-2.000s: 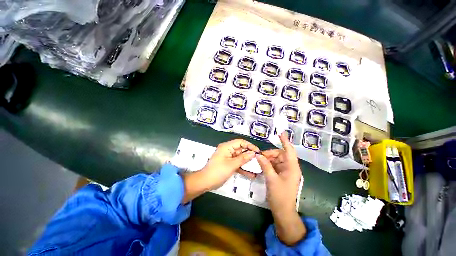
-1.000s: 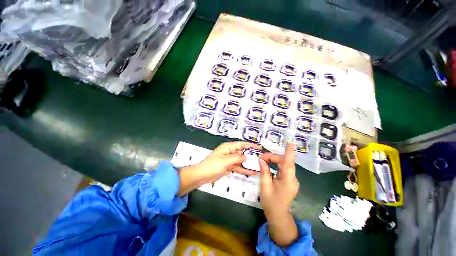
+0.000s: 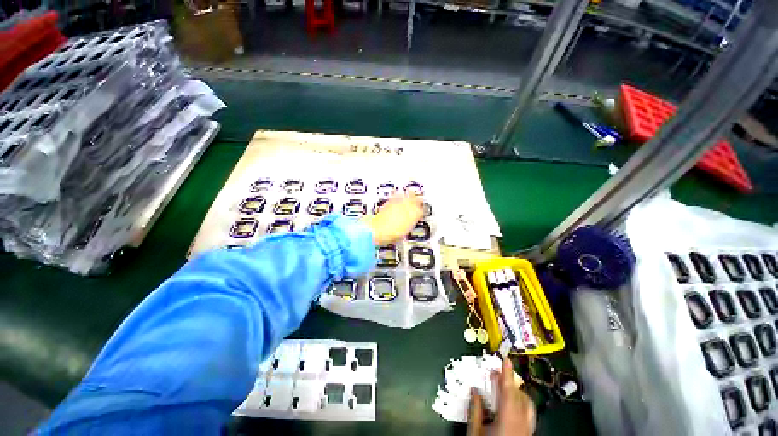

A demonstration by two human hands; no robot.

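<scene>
My left hand reaches over the parts tray sheet, at the upper right of its rows of dark ring-shaped housings. Its fingers are small and blurred, and whether they hold a housing cannot be told. My right hand is at the bottom edge, partly cut off, at the heap of white liners. A small pale piece shows at its fingertip; its grip is unclear. The white die-cut strip lies near my body, with square openings at its right and small black pieces further left.
A yellow bin holds white-barrelled markers, with a pinkish charm beside it. A blue-purple round object and another sheet of housings lie right. Plastic-wrapped trays are stacked left. A metal upright crosses the right side.
The view has tilted up and turned right. My hands, together at a housing before, are apart: the left has moved forward over the tray, the right down to the liner heap.
</scene>
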